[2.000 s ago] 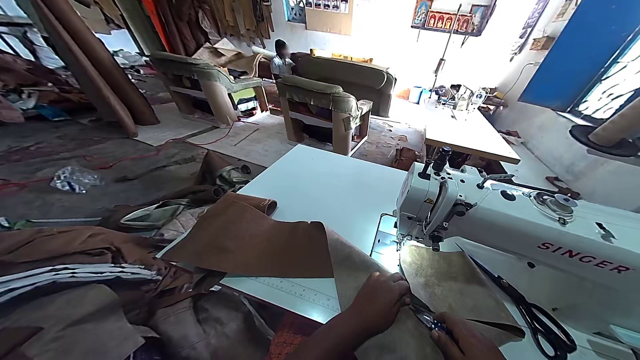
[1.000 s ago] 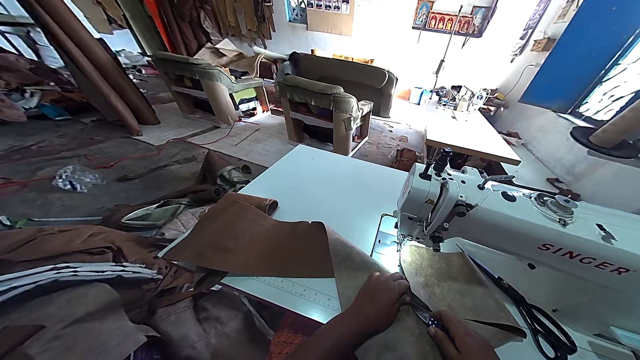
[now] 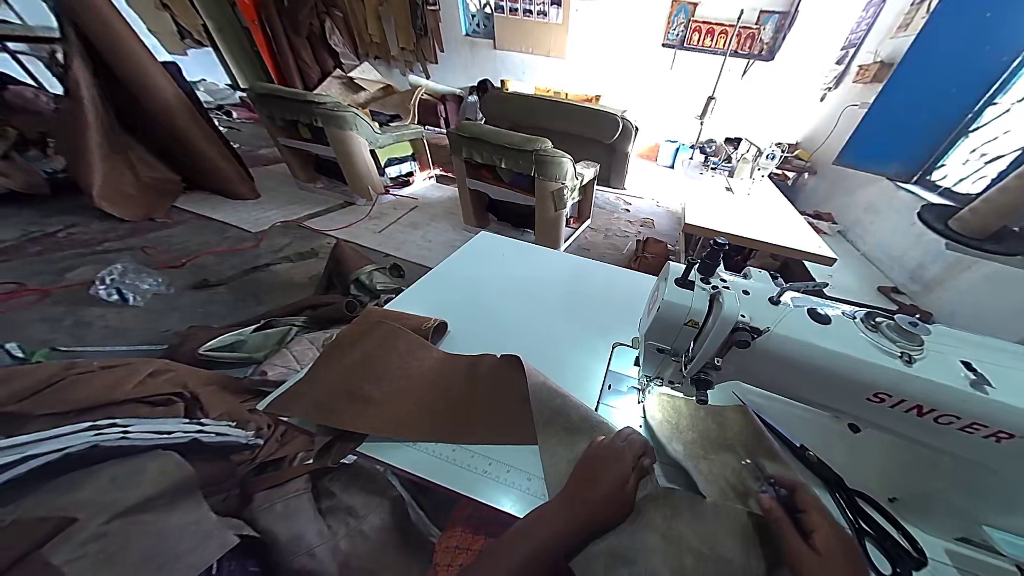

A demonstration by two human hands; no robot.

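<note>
A Singer sewing machine (image 3: 800, 344) stands on a white table, its lamp lit over the needle area. Brown leather-like material (image 3: 432, 392) lies on the table, with its paler underside (image 3: 560, 408) turned up near the machine. My left hand (image 3: 612, 472) is closed on the edge of this pale material, just in front of the needle. On the right, my right hand (image 3: 804, 520) holds a small dark tool, probably thread snips, over another pale piece (image 3: 712, 448); blur hides its details. Large black-handled scissors (image 3: 848, 496) lie beside the machine, right of that hand.
A ruler scale (image 3: 472, 464) runs along the table's front edge. Brown material (image 3: 120, 384) is heaped at the left. Beyond stand armchair frames (image 3: 512, 152), a sofa (image 3: 560, 128), a second table (image 3: 744, 216) and a distant person (image 3: 474, 104). A plastic bag (image 3: 128, 284) lies on the floor.
My right hand has moved to the right, away from my left hand, carrying the small tool. My left hand stays at nearly the same place on the material.
</note>
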